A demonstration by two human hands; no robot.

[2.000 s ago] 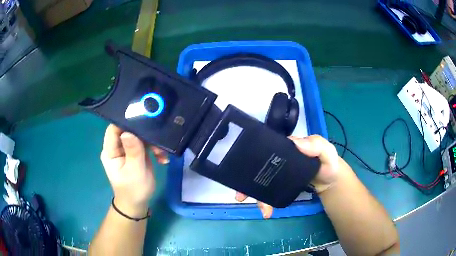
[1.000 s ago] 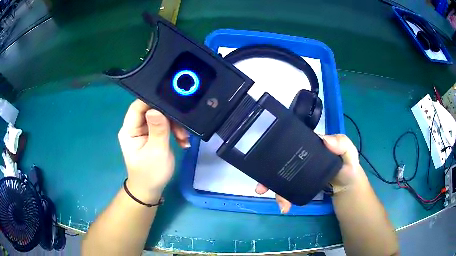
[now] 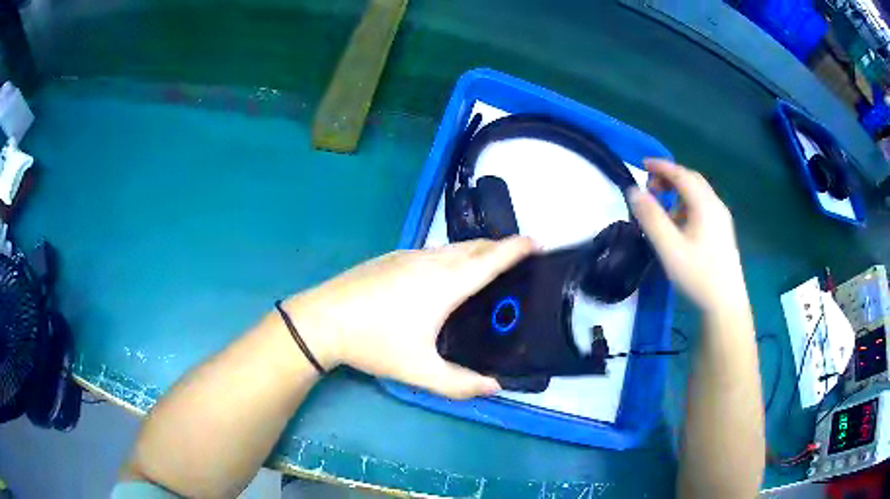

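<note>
The black charging stand (image 3: 527, 317) lies folded at the front of the blue tray (image 3: 546, 426), its blue ring light showing. My left hand (image 3: 420, 312) is around its left part, thumb and fingers on opposite edges. The black headphones (image 3: 551, 132) lie behind it on the white tray liner (image 3: 546, 190), one ear cup at each side. My right hand (image 3: 688, 229) is at the headband's right side by the tray rim, fingers apart; whether it touches the headband is unclear. A thin black cable (image 3: 644, 352) runs from the stand's right end over the rim.
A yellow-brown bar (image 3: 356, 83) lies at the back. A second blue tray (image 3: 788, 127) with headphones is at the far right. Power supply with red and green digits (image 3: 851, 429), another meter (image 3: 869, 351) and a white power strip (image 3: 805, 341) stand right. A black fan (image 3: 20, 331) is left.
The stand was held unfolded in both hands above the tray; it is now folded and down in the tray under my left hand. My right hand has left it and moved up to the headphones' right side.
</note>
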